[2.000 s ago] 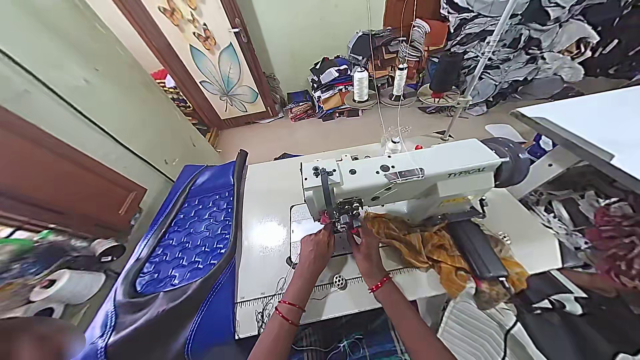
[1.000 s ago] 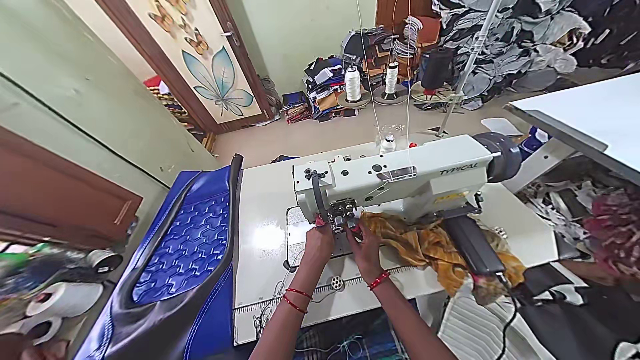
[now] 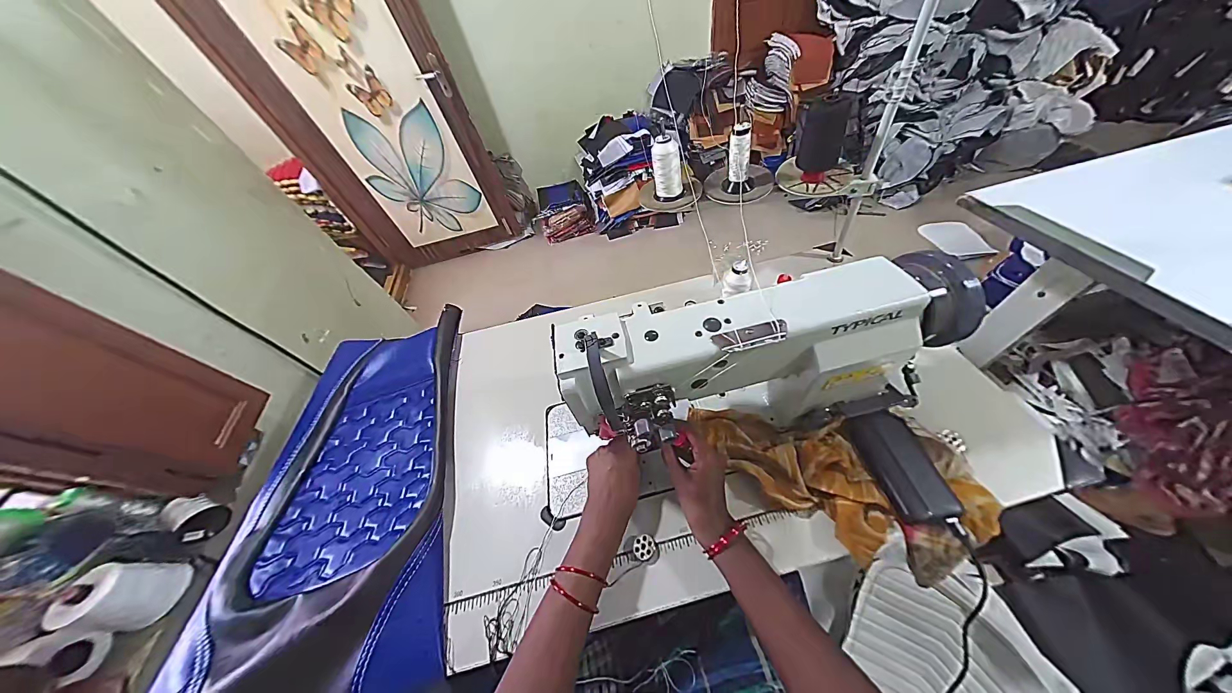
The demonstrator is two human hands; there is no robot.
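An industrial sewing machine (image 3: 751, 337) of the Typical make stands on a white table (image 3: 500, 385). Both my hands are at its needle end. My left hand (image 3: 613, 474) has its fingertips bunched beside the needle and presser foot (image 3: 647, 433); whether they pinch thread is too small to tell. My right hand (image 3: 701, 476) touches the right side of the same parts, with its fingertips partly hidden. A metal bobbin (image 3: 643, 548) lies on the table between my forearms. An orange-brown cloth (image 3: 799, 462) lies crumpled under the machine arm.
A blue quilted seat cover (image 3: 356, 472) with black edging hangs at the table's left. A black box (image 3: 900, 467) with a cable is at the right. Loose threads (image 3: 515, 606) lie at the front edge. Thread cones (image 3: 666, 168) stand behind, and another white table (image 3: 1145, 212) is at the right.
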